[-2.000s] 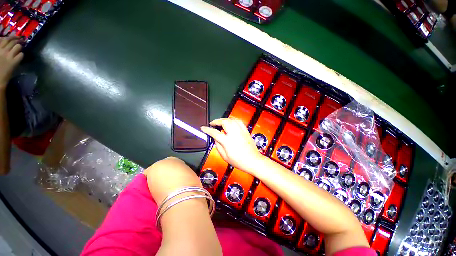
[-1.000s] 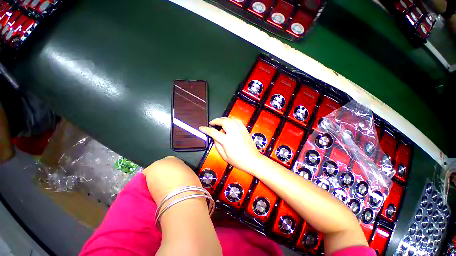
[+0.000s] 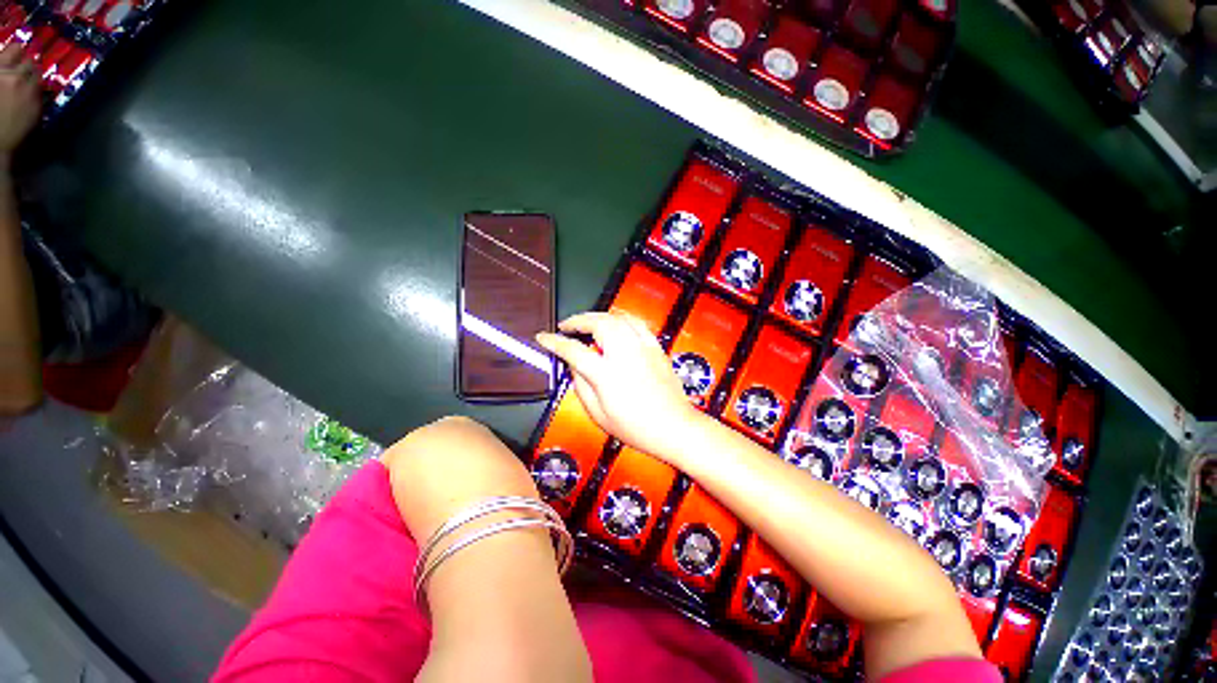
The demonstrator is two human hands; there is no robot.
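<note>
My right hand (image 3: 617, 376) reaches in from the lower right over the tray. Its thumb and fingertips are slightly apart at the right edge of a dark smartphone (image 3: 507, 307) lying flat on the green bench; I see nothing held. My left forearm with bangles bends down at the bottom and its hand is out of the picture. Below my right hand lies a black blister tray (image 3: 617, 283) of glossy red housings (image 3: 701, 191), many with black-and-silver discs (image 3: 697, 548). A clear carrier sheet (image 3: 954, 347) with discs lies over the tray's right part.
A full disc sheet (image 3: 1134, 600) lies right of the tray. Beyond the white rail (image 3: 801, 154) is another tray of red housings (image 3: 837, 94). Crumpled clear film (image 3: 247, 434) fills a box at lower left. Another person's arm (image 3: 16, 267) and more red housings are at the left edge.
The tray beyond the rail has slid right and further into view. The other person's arm at the left edge went down and came back up. My right hand and the phone have hardly moved.
</note>
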